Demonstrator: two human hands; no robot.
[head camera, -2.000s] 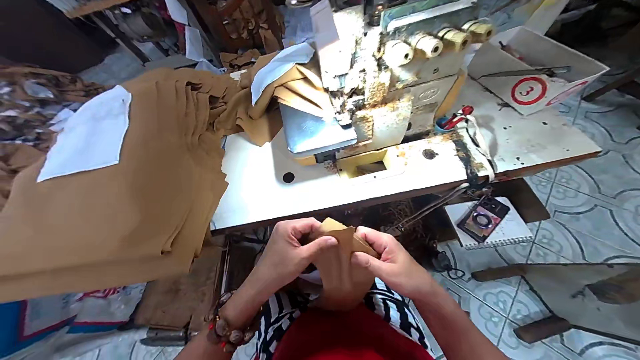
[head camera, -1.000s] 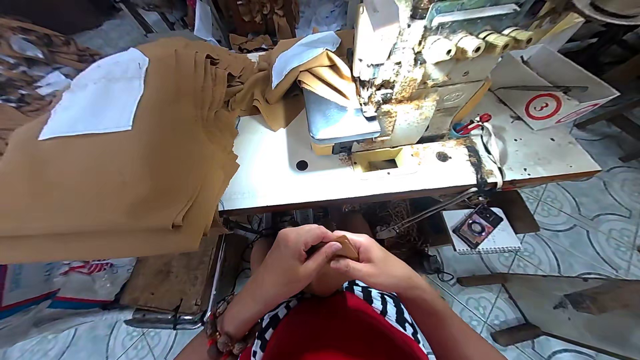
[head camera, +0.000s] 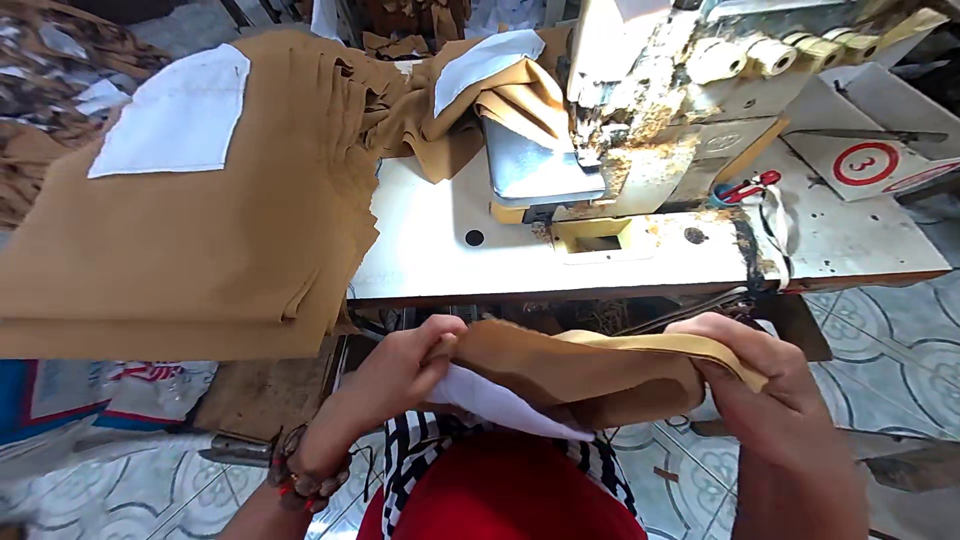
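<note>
My left hand grips one end of a piece of tan fabric over my lap. Its other end, with a lighter folded edge, is pinched in my right hand. A white fabric piece hangs below the tan cloth beside my left hand. Ahead stands an overlock sewing machine with worn paint. More tan cloth lies bunched at its metal plate, joined by a white piece.
Stacked tan fabric with a white piece on top covers the table's left side. At right are red-handled snippers in a small cup and an open box holding tweezers. The table's front edge lies just beyond my hands.
My hands were close together over a bunched tan piece; now they are wide apart with the fabric spread between them. The white fabric below it has come into sight.
</note>
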